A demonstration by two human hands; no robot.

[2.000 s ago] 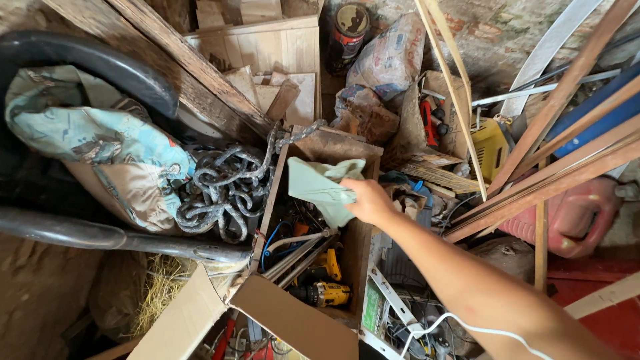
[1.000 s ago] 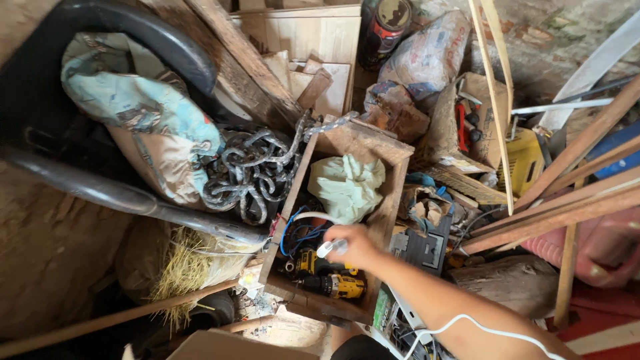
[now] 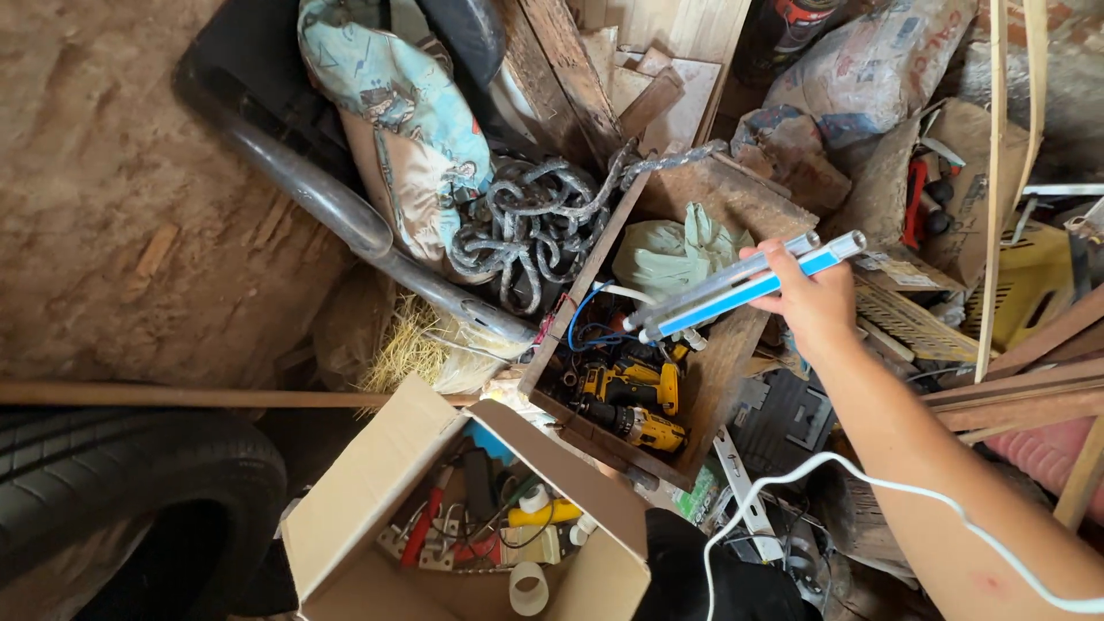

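My right hand [image 3: 806, 293] grips two slender metal tubes [image 3: 750, 289], one with a blue-and-white strip, slanting over a wooden crate [image 3: 729, 379]. Beneath and beside them in the crate lie a pale green plastic bag [image 3: 677, 254], blue wire [image 3: 586, 323] and yellow-and-black DeWalt-style power tools, among them a drill [image 3: 651, 429]. An open cardboard box [image 3: 371, 483] stands at the bottom, holding red-handled tools, a yellow cylindrical item [image 3: 545, 513] and a white pipe piece [image 3: 528, 589]. My left hand is not visible.
A heap of grey rope [image 3: 535, 216] and a patterned cloth bag [image 3: 405, 129] lie left of the crate. A tire [image 3: 129, 483] is at lower left. Wooden strips [image 3: 1026, 388] jut in from the right, and a white cable [image 3: 828, 457] crosses my forearm.
My right hand has let go of the green bag, which rests in the crate, and has lifted the tubes. The view has shifted, showing more of the cardboard box and the tire.
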